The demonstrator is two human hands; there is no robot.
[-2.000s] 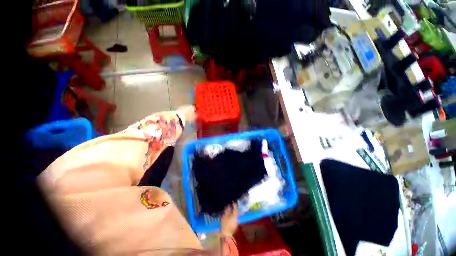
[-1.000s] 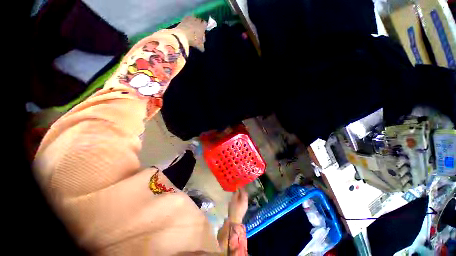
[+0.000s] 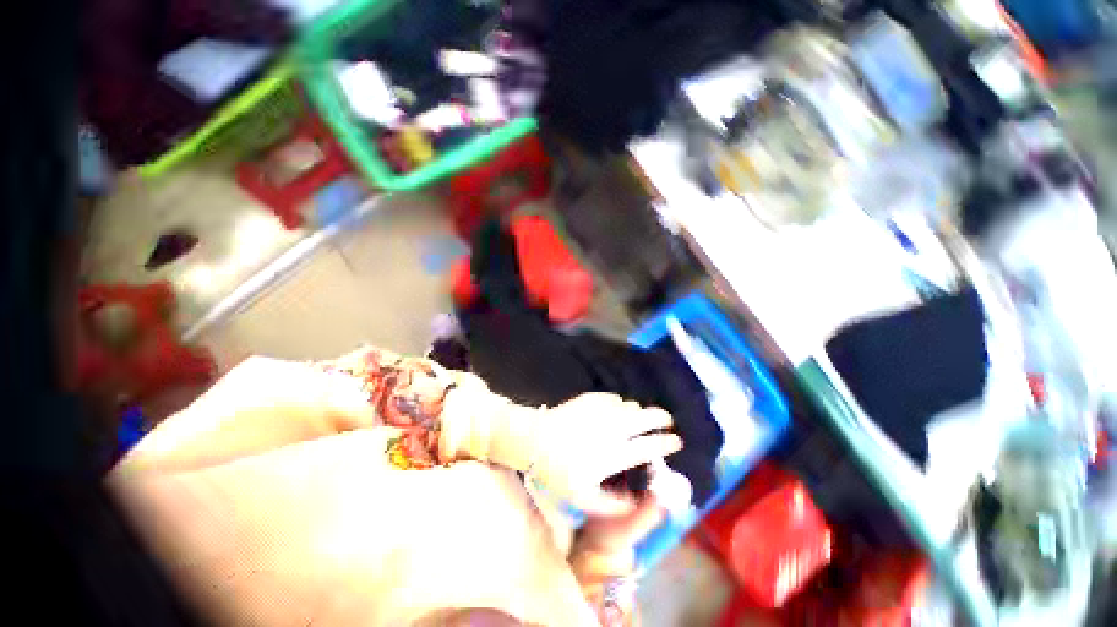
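Note:
The frame is blurred. My left hand (image 3: 600, 447) is over the near side of the blue plastic basket (image 3: 769, 398), fingers bent, with a small dark patch between fingers and thumb. Whether it grips cloth is unclear. My right hand (image 3: 613, 533) is just below it, smeared and partly hidden, its grip unclear. A black cloth (image 3: 551, 367) stretches from the red stool into the basket, beside my left hand. A black garment piece (image 3: 913, 367) lies on the white sewing table (image 3: 784, 263).
A green basket (image 3: 459, 162) with mixed scraps is at the top. Red stools (image 3: 554, 270) stand beyond and below the blue basket; another red stool (image 3: 141, 331) is at the left. A sewing machine (image 3: 784, 153) is on the table. A dark object (image 3: 172, 250) lies on the floor.
My left hand has come down from the large black cloth at the top to the blue basket, close to my right hand. The view has shifted, showing the green basket and more table.

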